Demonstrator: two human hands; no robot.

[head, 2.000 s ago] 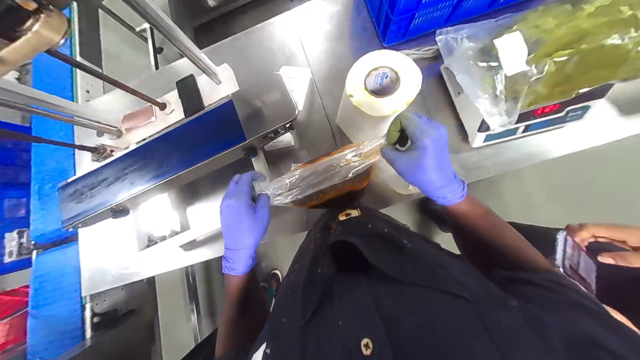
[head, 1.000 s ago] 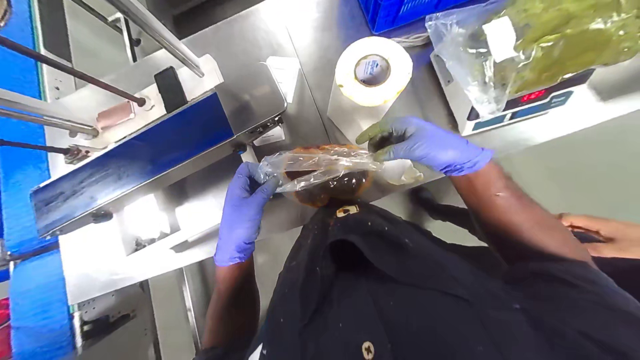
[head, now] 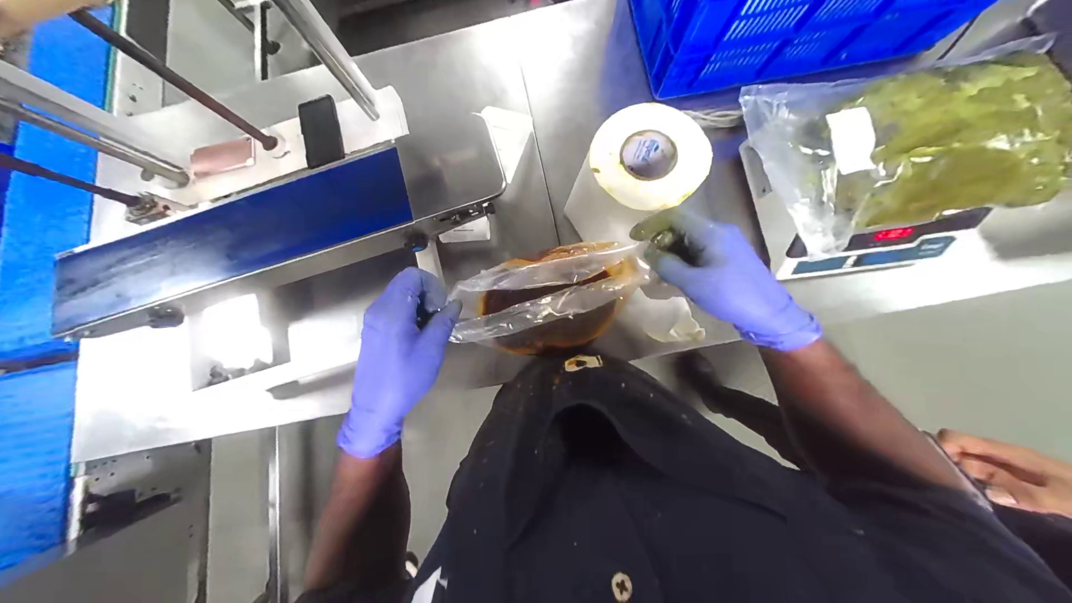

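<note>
A clear plastic bag (head: 548,306) with dark brown, sauce-like contents stands on the steel table close to my body, its mouth spread into a gap. My left hand (head: 400,347), in a purple glove, grips the bag's left top corner. At the right top corner is my right hand (head: 712,268), also gloved in purple, with greenish-stained fingertips closed on the plastic. Just behind the bag stands a roll of white labels or tape (head: 651,157). A crumpled pale piece (head: 670,320) lies below my right hand.
A machine with a blue-topped steel bar (head: 234,239) stands left. On the right, a digital scale (head: 888,251) bears a clear bag of green contents (head: 963,142). A blue crate (head: 787,38) sits at the back. Another person's hand (head: 1005,469) shows at lower right.
The bag's mouth, drawn flat and nearly closed two seconds ago, now gapes between my hands. Both hands keep hold of its top corners.
</note>
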